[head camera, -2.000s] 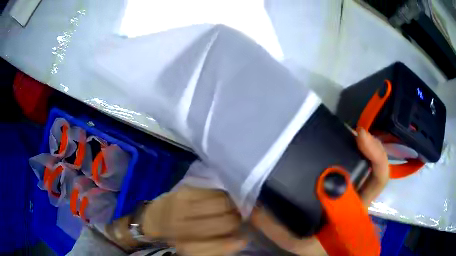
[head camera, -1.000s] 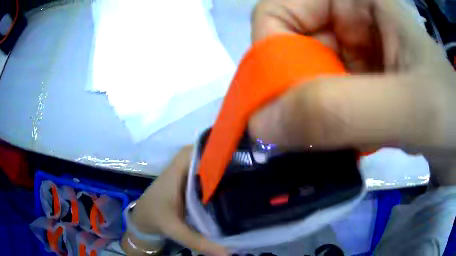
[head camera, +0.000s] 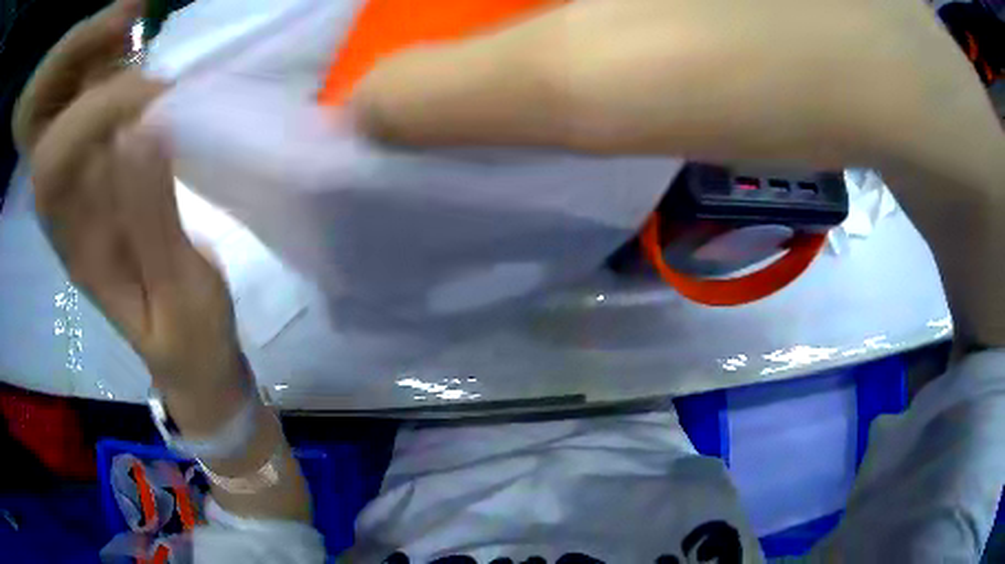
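Note:
A black power bank in a thin, translucent white bag is held above the bench, blurred, its white oval lamp panel showing faintly through. Its orange carry strap is at the top. My right hand reaches across the top and is closed on the strap; its fingertips are blurred. My left hand is at the left, fingers bent on the bag's left end. A second, unbagged power bank stands on the bench at the right, its orange strap hanging in front.
Crumpled white tissue lies right of the second power bank. White sheets or bags lie on the shiny bench. A blue crate with bagged units is below left. Another blue crate with a white sheet is below right.
The bagged power bank has moved up and left, and now its side faces me. My left hand has moved from beneath it to its left end. The second power bank is in view again.

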